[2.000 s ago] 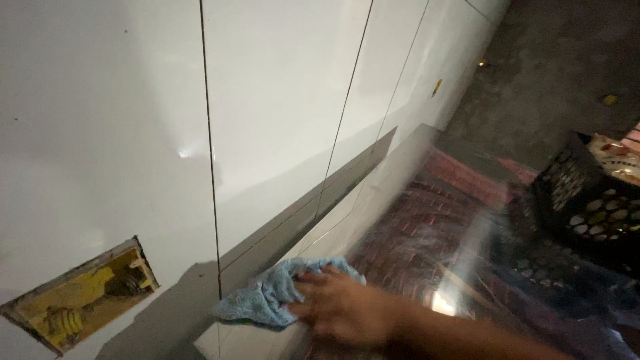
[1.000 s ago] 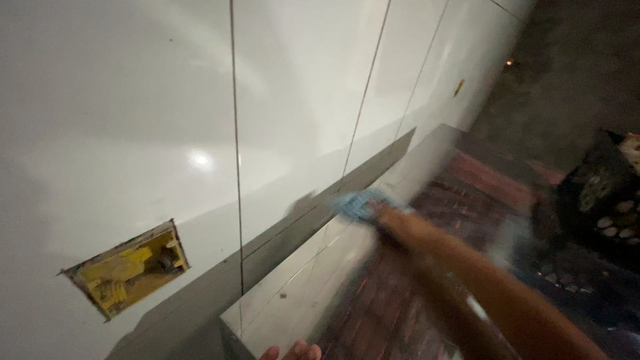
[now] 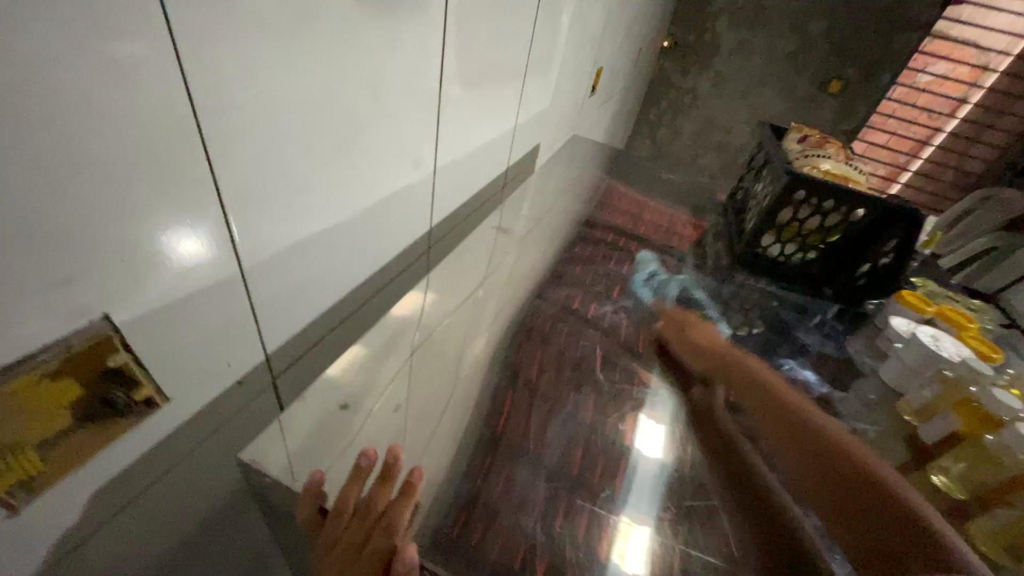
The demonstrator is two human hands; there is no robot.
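A light blue cloth (image 3: 668, 282) is in my right hand (image 3: 694, 340), held above the dark reddish surface right of the pale tiled ledge; motion blurs both. My left hand (image 3: 364, 512) has its fingers spread over the near end of the glossy tiled ledge (image 3: 472, 296), with nothing in it. The ledge runs along a white tiled wall (image 3: 336, 136) with dark joint lines. A yellow electrical box (image 3: 76, 408) sits in a cutout in the wall at the lower left.
A black plastic crate (image 3: 824, 232) holding a printed bag (image 3: 824, 156) stands at the right. Below it are several containers with white and yellow lids (image 3: 940, 348). A bare grey wall (image 3: 744, 88) and a barred opening (image 3: 936, 88) are behind.
My right hand with the cloth has moved off the ledge to the right, over the dark surface. More of my left hand shows at the ledge's near end than one second ago.
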